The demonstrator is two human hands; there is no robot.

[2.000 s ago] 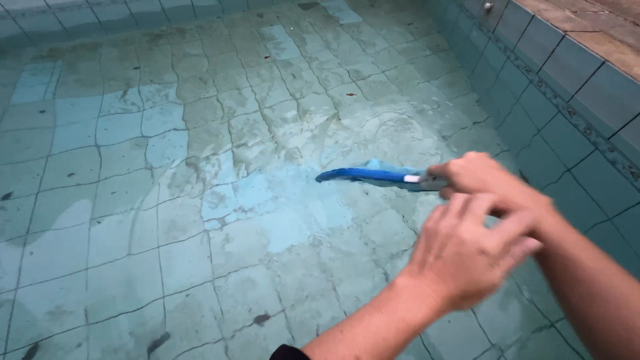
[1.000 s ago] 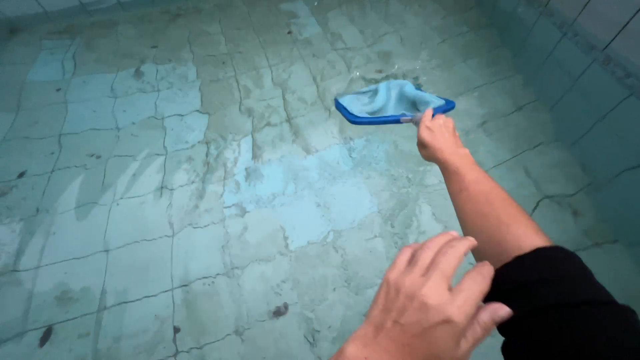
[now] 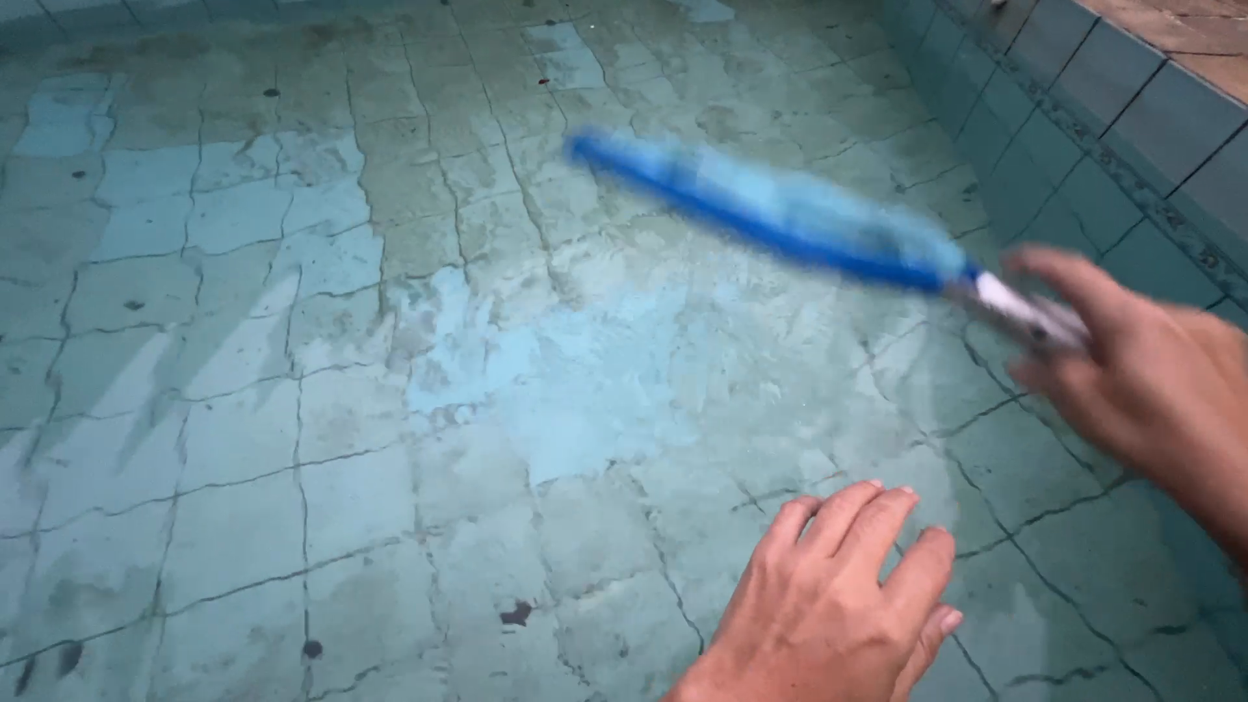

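My right hand (image 3: 1141, 351), at the right side of the view, grips the short pale handle of a pool skimmer net (image 3: 770, 210). The net has a blue rim and light blue mesh; it is blurred and tilted, its far end pointing to the upper left. It appears to be above the water, though the blur leaves its height unclear. My left hand (image 3: 838, 595) is at the lower middle, palm down over the water, fingers slightly bent and apart, holding nothing. The skimmer does not touch it.
Pool water (image 3: 585, 370) over a tiled floor fills most of the view. A tiled pool wall (image 3: 1082, 166) runs along the right, topped by a brown paved edge (image 3: 1199, 29). Dark debris, such as a leaf-like piece (image 3: 517, 613), shows in several spots.
The skimmer net lay at the water at first, then showed its open mouth; now it is seen nearly edge-on and tilted. My right hand keeps its grip. The view has shifted.
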